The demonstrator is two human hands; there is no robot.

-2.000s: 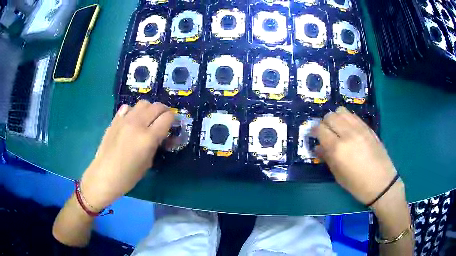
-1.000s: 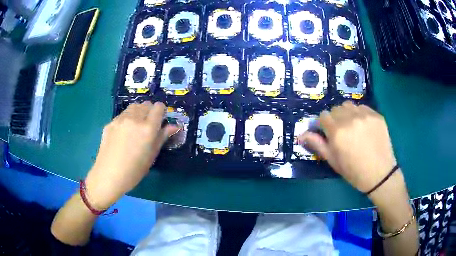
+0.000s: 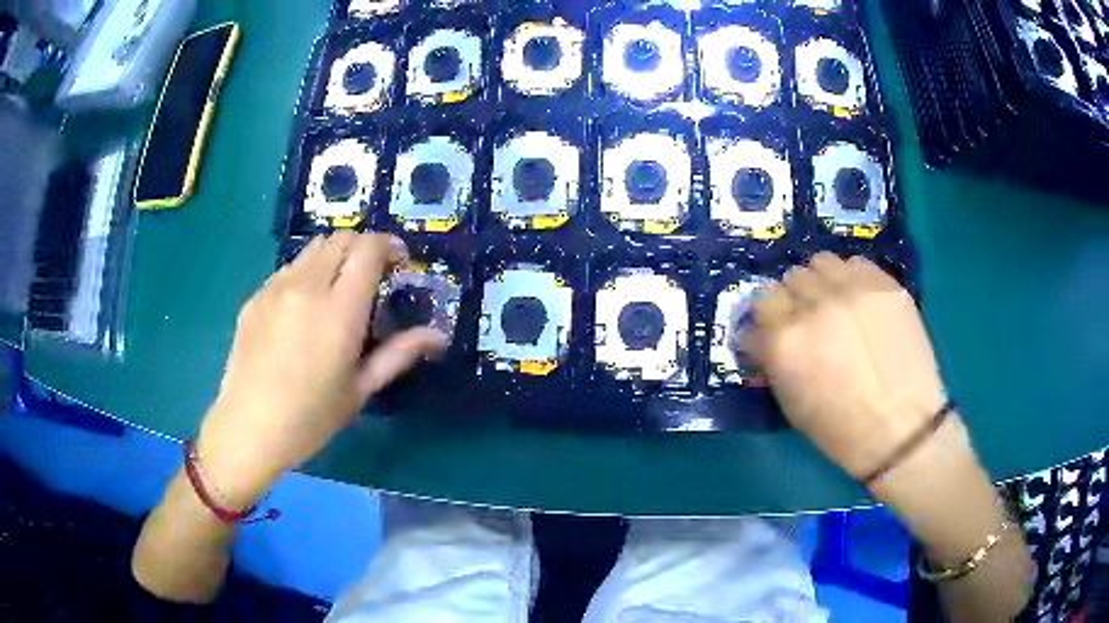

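A shiny black tray (image 3: 590,402) lies flat before me with rows of silver-white modules, each with a dark round centre and orange edge. My left hand (image 3: 304,347) is at the near row's left part. Its thumb and forefinger are apart on either side of a greyish module (image 3: 416,304), the thumb over its lower edge. My right hand (image 3: 839,353) is at the near row's right part. Its curled fingertips cover the right side of another module (image 3: 731,319); what they hold is hidden. Two modules (image 3: 525,319) show uncovered between my hands.
A yellow-cased phone (image 3: 183,116) lies left of the tray on the green mat (image 3: 243,158). Black strips in clear plastic (image 3: 73,262) lie far left, a clear whitish box (image 3: 122,49) at upper left. A tall tray stack (image 3: 973,110) stands at upper right.
My left thumb and forefinger have spread, so more of the greyish module shows. My right thumb has drawn in towards the curled fingers. The tray sits slightly further left than two seconds ago.
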